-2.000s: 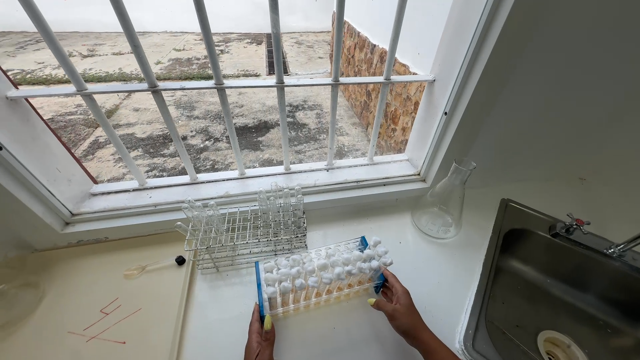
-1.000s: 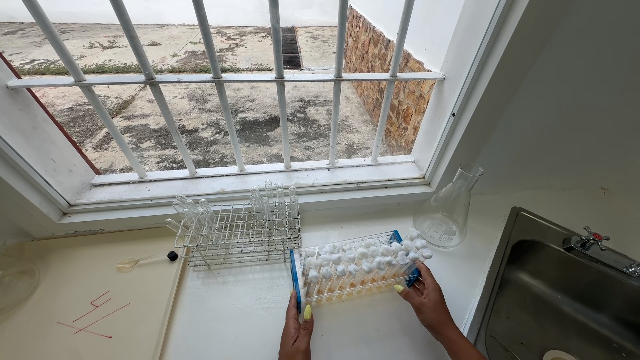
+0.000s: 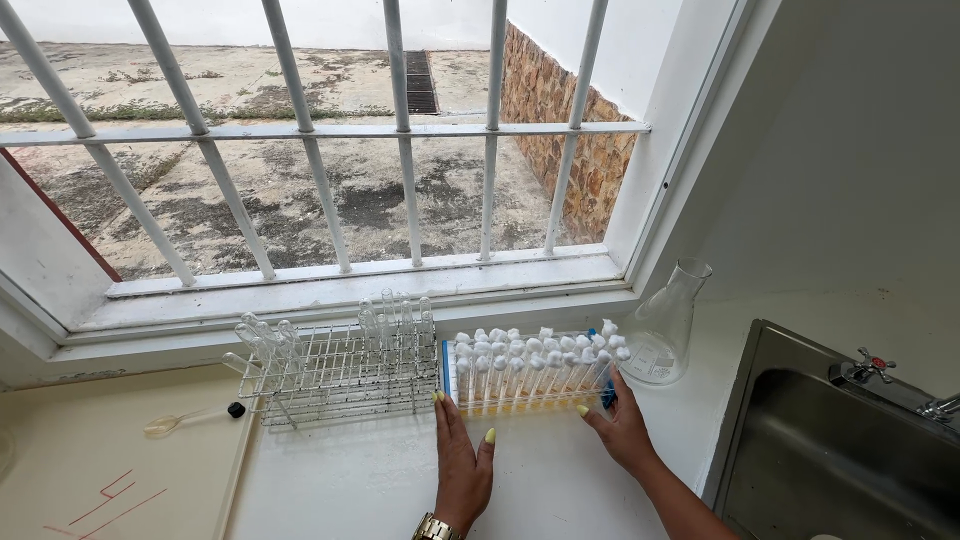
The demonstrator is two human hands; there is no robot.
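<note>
A test tube rack with blue ends (image 3: 448, 375) stands on the white counter, filled with rows of cotton-plugged test tubes (image 3: 525, 360) that hold amber liquid at the bottom. At the rack's left end, my left hand (image 3: 461, 465) has its fingertips against or just beside the near corner, thumb apart. My right hand (image 3: 624, 427) grips the right end, with the thumb at the front and the fingers behind. Left of this rack is a wire test tube rack (image 3: 337, 375) bearing several upside-down glass tubes (image 3: 274, 349).
A glass Erlenmeyer flask (image 3: 664, 330) stands behind the right end of the rack. A steel sink (image 3: 825, 450) with a tap (image 3: 874, 364) lies at the right. On a cream board (image 3: 135, 465) with red marks at the left is a dropper with a black cap (image 3: 235, 410). A barred window rises behind.
The blue-ended rack, seen nearer me and tilted earlier, now stands beside the wire rack, close to the window. My left hand's hold on its end has loosened.
</note>
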